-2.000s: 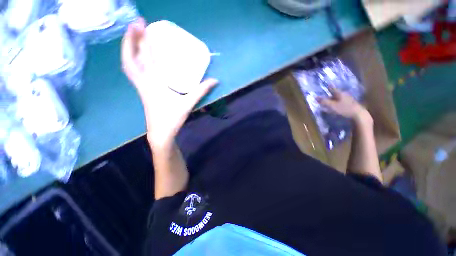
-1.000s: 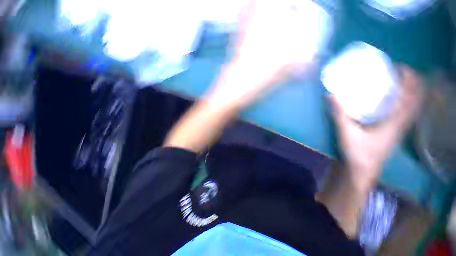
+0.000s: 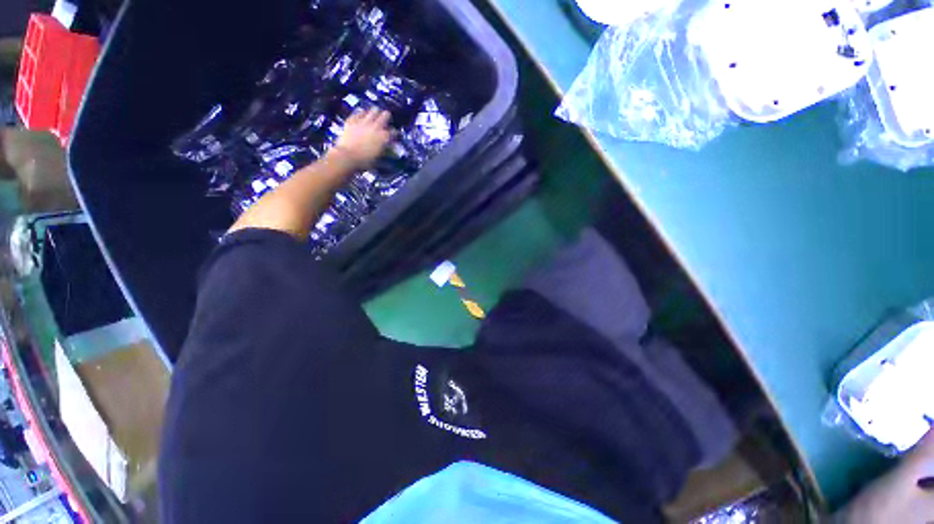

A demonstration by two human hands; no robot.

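My left hand (image 3: 367,138) reaches down into a large black tote (image 3: 492,61), among many shiny bagged dark modules (image 3: 292,154). Its fingertips are among the bags, so I cannot tell if it grips one. My right hand (image 3: 896,493) is cut off by the lower right corner, beside a white housing (image 3: 889,389) on clear plastic at the right edge. Whether it touches or holds the housing cannot be told.
White housings (image 3: 783,61) with dark holes lie on clear bags at the upper right of the green-blue bench (image 3: 707,215). More black totes are stacked under the module tote. A red bin (image 3: 51,82) stands far left. A carton with crumpled bags (image 3: 732,507) is below the bench edge.
The view has swung left to the tote. My left hand has left the bench and gone into the tote. My right hand, earlier holding a white housing up, is now low at the right edge.
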